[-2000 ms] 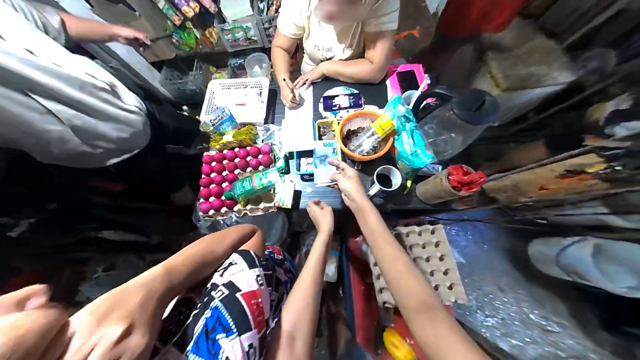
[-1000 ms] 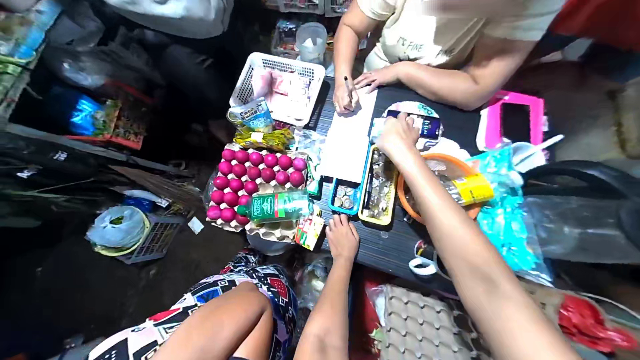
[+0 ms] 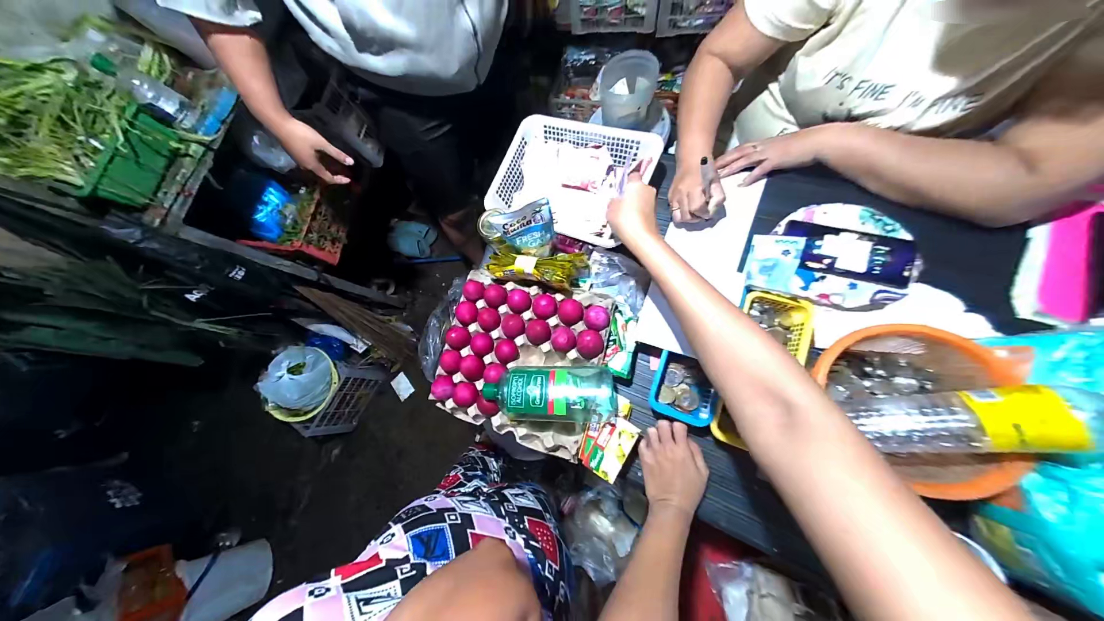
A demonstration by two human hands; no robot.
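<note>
My right hand (image 3: 634, 207) reaches across the dark table to the near right corner of a white plastic basket (image 3: 573, 129), its fingers at a paper banknote among others inside. My left hand (image 3: 673, 466) rests on the table's near edge, apparently holding nothing. Left of it stand a carton tray of magenta eggs (image 3: 513, 326), a green bottle of isopropyl alcohol (image 3: 556, 394) lying on the tray, and a yellow sachet (image 3: 609, 444). Blue (image 3: 681, 388) and yellow (image 3: 798, 319) small baskets hold coins. A light blue banknote (image 3: 774, 261) lies against a dark phone (image 3: 849, 253).
Across the table a person's hand (image 3: 697, 191) holds a pen on white paper (image 3: 733, 224). An orange bowl (image 3: 927, 336) of coins with a plastic bottle (image 3: 966, 420) stands at right. Another person's hand (image 3: 315, 151) hangs at upper left. A pail (image 3: 297, 384) is on the floor.
My right hand has moved from the phone, where it was a second ago, leftward to the white basket. The blue banknote it held two seconds ago now lies by the phone. The view has swung left.
</note>
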